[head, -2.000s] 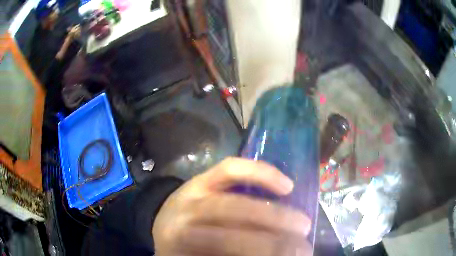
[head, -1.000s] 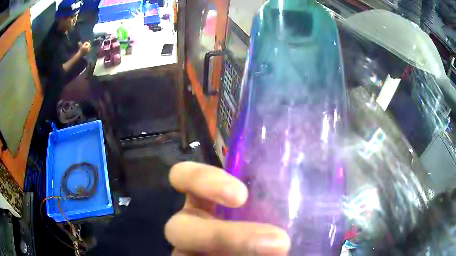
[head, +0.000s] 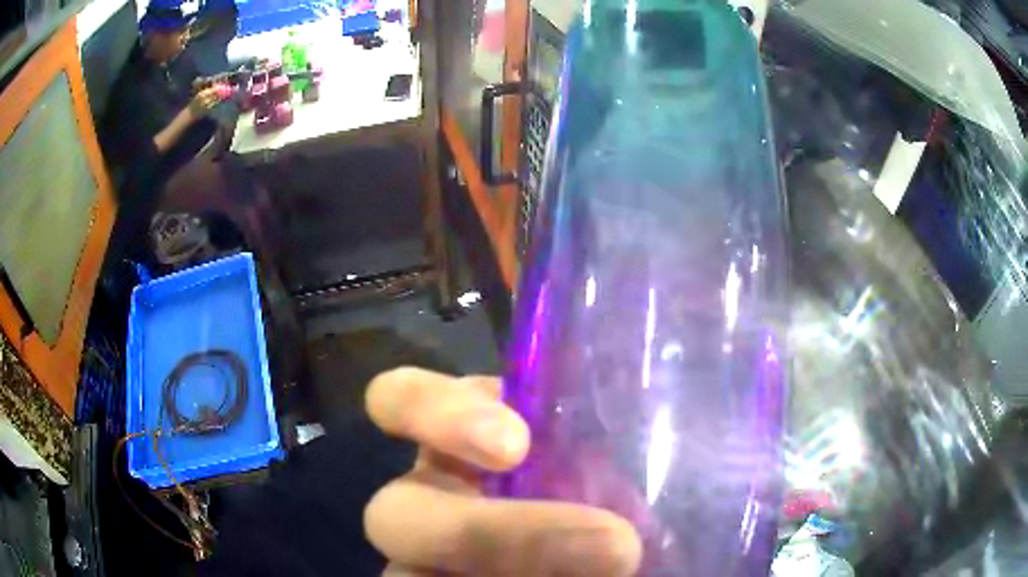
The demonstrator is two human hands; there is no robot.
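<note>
A large clear bottle, teal at the top and purple lower down, stands upright very close in front of the camera. It is tilted slightly and its top and bottom are cut off by the picture's edges. My left hand holds it low on its left side, with fingers wrapped on the bottle; the palm is hidden. My right hand is not in the picture.
A blue tray with a coiled dark cable is at the lower left. A seated person works at a white table with pink parts, a green bottle and a smartphone. Orange-framed doors flank the aisle.
Since two seconds ago the bottle has come upright and nearer, and the view has lifted toward the table. In the last second the background has shifted slightly right; the hand keeps its hold.
</note>
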